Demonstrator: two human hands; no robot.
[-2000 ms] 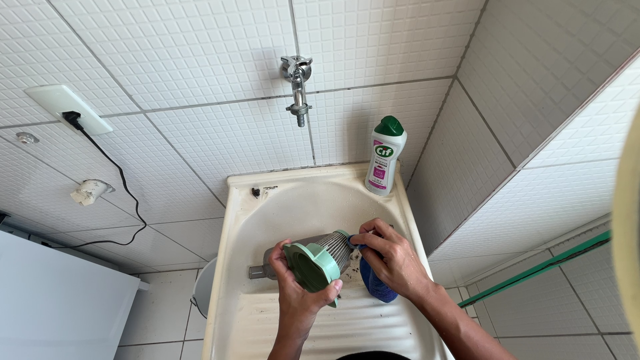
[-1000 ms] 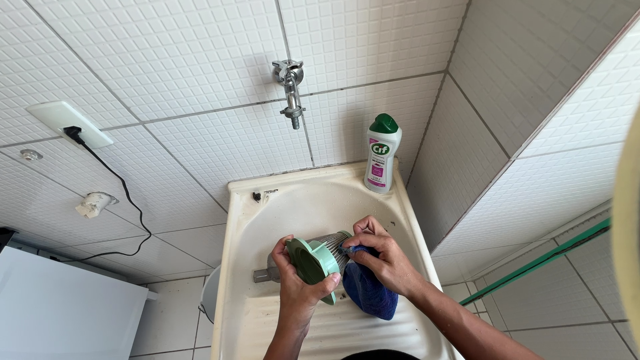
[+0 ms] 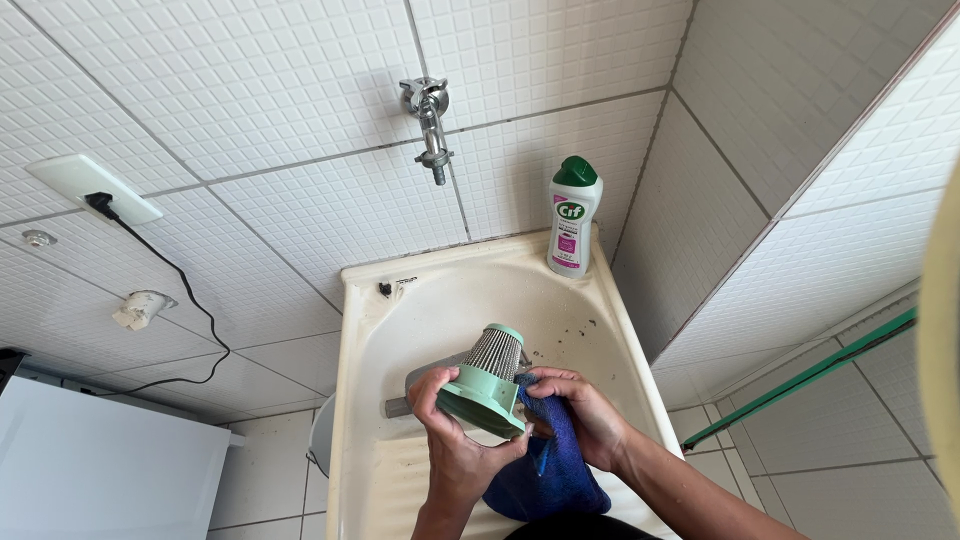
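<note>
My left hand [image 3: 457, 450] holds a green plastic filter [image 3: 480, 390] by its round flange. The filter's pleated grey cone points up and away, tilted a little right. My right hand [image 3: 574, 420] pinches a blue cloth [image 3: 551, 480] against the right side of the flange, and the cloth hangs down over the ribbed part of the sink. Behind the filter lies a grey translucent container [image 3: 431, 367] in the basin, partly hidden by my left hand and the filter.
The cream laundry sink [image 3: 349, 420] has dark specks in its basin. A Cif bottle [image 3: 574, 217] stands on its back right corner, below and right of a metal tap [image 3: 431, 135]. A bucket [image 3: 322, 435], a white appliance [image 3: 105, 457] and a green pole [image 3: 802, 382] flank the sink.
The filter has turned so its pleated cone points upward rather than to the right. My right hand has moved lower with the blue cloth, from the cone to the flange.
</note>
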